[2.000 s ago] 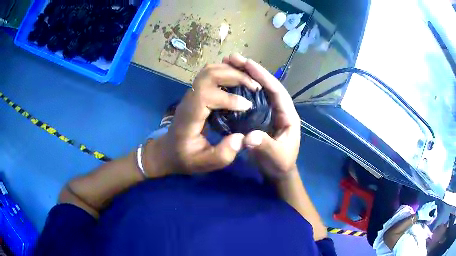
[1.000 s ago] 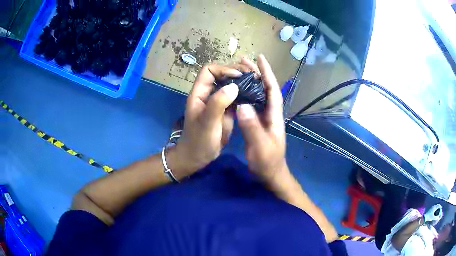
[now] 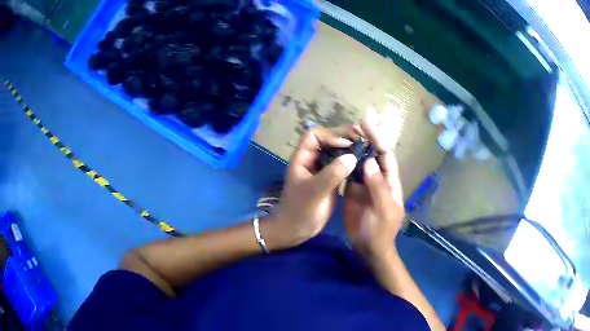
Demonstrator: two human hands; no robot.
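A black ribbed part (image 3: pixel 357 155) is held between my two hands, in front of the cardboard work mat's near edge. My left hand (image 3: pixel 314 181) grips it from the left, thumb on top. My right hand (image 3: pixel 375 194) grips it from the right, thumb against its near side. The fingers hide much of the part, and the picture is blurred. A large blue parts crate (image 3: pixel 249 139) full of black parts (image 3: pixel 187 58) stands at the upper left, with a white liner showing at its edges.
The cardboard work mat (image 3: pixel 284 123) has brown stains. Small white bottles (image 3: pixel 456 132) stand at its right, near a blue-handled tool (image 3: pixel 424 192). A shiny metal housing (image 3: pixel 550 245) is at the right, a red stool (?) (image 3: pixel 472 313) at the lower right. Yellow-black tape (image 3: pixel 90 173) crosses the floor.
The view has turned, so crate, mat and bottles sit lower and further right, with more of the crate showing. Both hands still hold the black part, now smaller-looking between the fingertips.
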